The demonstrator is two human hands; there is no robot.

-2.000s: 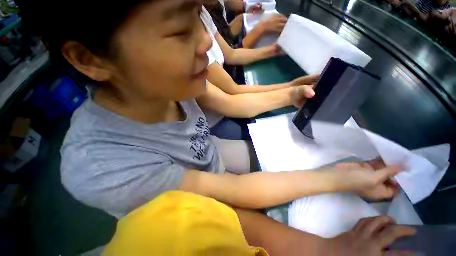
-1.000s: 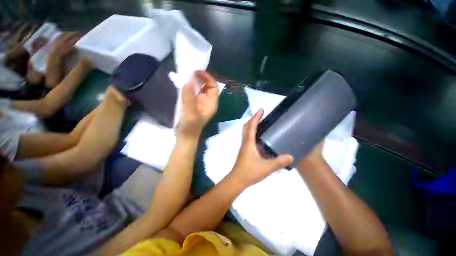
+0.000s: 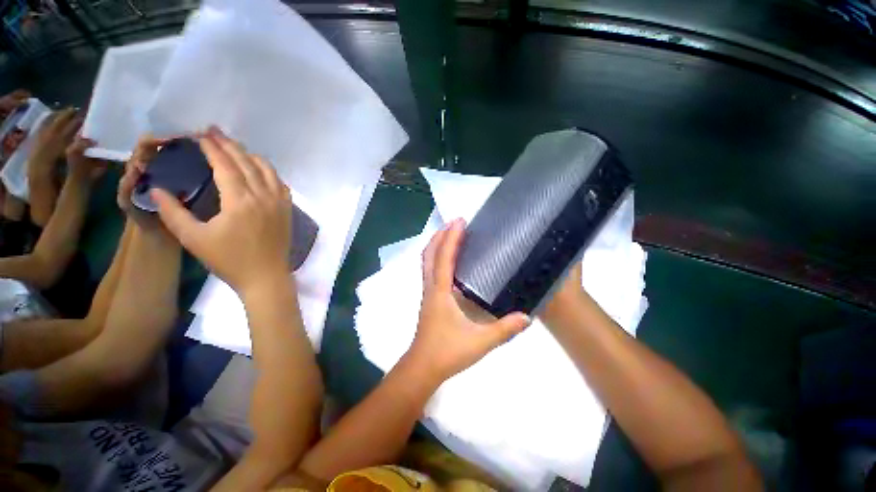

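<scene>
A dark grey speaker unit [image 3: 538, 207] with fine ribbed sides is held tilted above the stack of white sheets [image 3: 519, 394]. A black strip with small marks runs along its right side, facing up. My left hand [image 3: 456, 312] grips its lower left end, thumb and fingers spread around the edge. My right hand [image 3: 567, 293] is behind and under the unit; its fingers are hidden by it. The stack lies loose and uneven on the dark green bench below.
At left, a neighbour's hands [image 3: 231, 207] hold a similar unit beside a large raised white sheet [image 3: 269, 96]. A white tray [image 3: 120, 96] is further left. A dark, shiny conveyor [image 3: 730, 163] with a metal rail runs along the back, with a green upright [image 3: 427, 86].
The unit in my hands has turned so its black marked strip now faces up at the right. The neighbour's unit has moved left, and a large white sheet stands spread behind it.
</scene>
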